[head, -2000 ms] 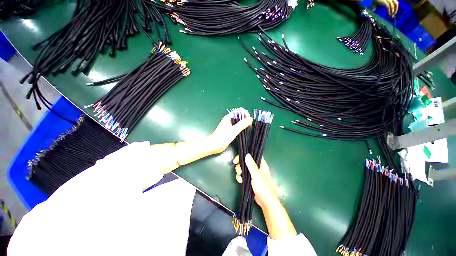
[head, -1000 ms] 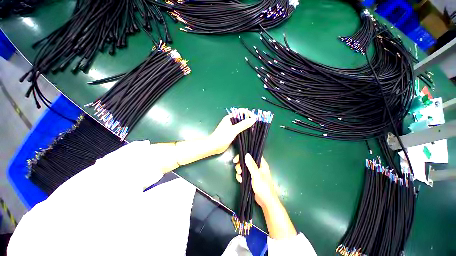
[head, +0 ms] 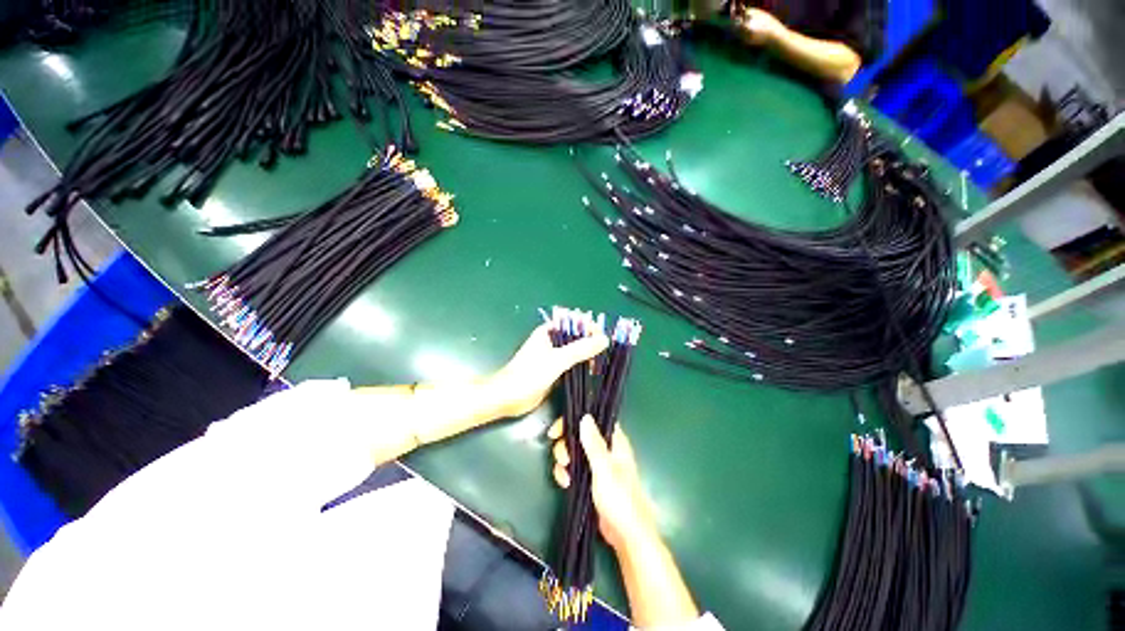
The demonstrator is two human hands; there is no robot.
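A cable bundle (head: 577, 493) of short black cables is held upright over the front edge of the green table (head: 494, 271). Its upper ends show white and blue wires, its lower ends yellow and orange ones. My left hand (head: 543, 367) holds the top, thumb across the cables just below the wire ends. My right hand (head: 602, 475) is wrapped around the middle. The upper part splits into two groups with a narrow gap. A sorted cable stack (head: 333, 253) lies at the left, another (head: 898, 542) at the right.
Long cables (head: 765, 277) curve across the right, and more (head: 543, 74) lie at the far side. A blue crate (head: 49, 358) filled with cables stands below the left edge. Metal rack posts (head: 1024, 370) stand at the right. Another person's arm (head: 802, 47) reaches in at the top.
The view has shifted, so the table contents appear lower and farther left. Another person's forearm now shows at the top. The gap between the two upper cable groups is visible again. Both hands keep their hold.
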